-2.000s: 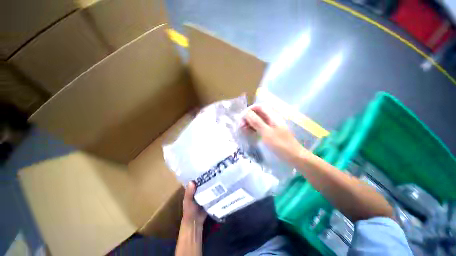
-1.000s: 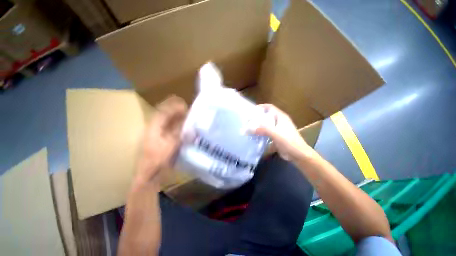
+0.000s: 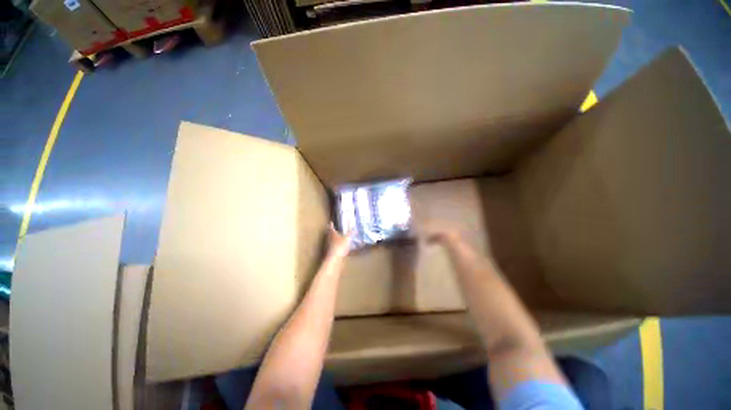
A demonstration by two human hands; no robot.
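One polybagged packet [image 3: 373, 211], shiny and blurred, is at the far left corner inside the open brown shipping carton [image 3: 441, 280]. It looks flat, at or near the carton's bottom. My left hand [image 3: 340, 243] grips its near left edge. My right hand [image 3: 446, 239] is inside the carton, just right of the packet's near right corner; it is blurred and seems apart from the packet, with its fingers pointing left. The rest of the visible carton bottom is bare board. The packet's print cannot be read.
Carton flaps stand out at the left [image 3: 232, 256], back [image 3: 441, 88] and right [image 3: 641, 192]. Cardboard sheets [image 3: 64, 312] are at the far left. A pallet with boxes [image 3: 144, 24] stands at the back left. A red patch [image 3: 390, 397] shows between the legs.
The packet has moved from above the carton's near side down into its far left corner, with both hands following. The view has turned left; the green tote is out of the picture.
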